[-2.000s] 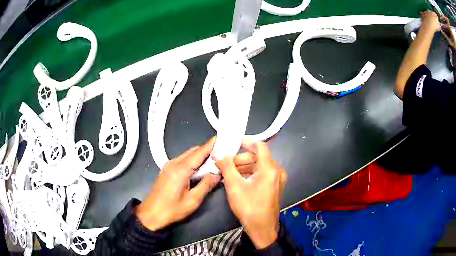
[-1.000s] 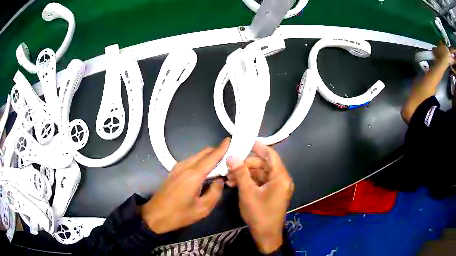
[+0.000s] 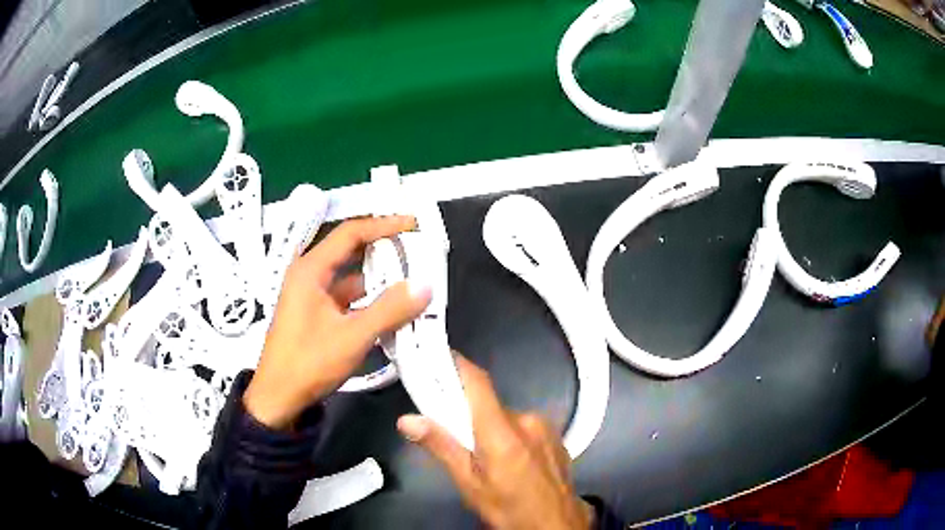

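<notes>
My left hand [image 3: 332, 311] grips the upper part of a white neck fan body [image 3: 427, 331], with the thumb on its face and the fingers at its far end. My right hand [image 3: 508, 455] holds the lower end of the same body between thumb and fingers. A white curved part lies under my left hand, mostly hidden. White C-shaped housings [image 3: 684, 362] lie to the right on the black worktop. The rightmost housing [image 3: 829, 293] shows a little blue along its lower arm.
A pile of white cover shells [image 3: 155, 404] lies at left, partly on cardboard [image 3: 41, 331]. Behind run a pale rail [image 3: 518, 178] and a green conveyor [image 3: 414, 83] with white C shapes. A grey post [image 3: 710, 83] stands at the rail. A red item [image 3: 829, 487] is below right.
The view has swung left. The held body has moved left relative to the worktop parts. My left hand has shifted from its lower end to its upper part; my right hand stays at the lower end.
</notes>
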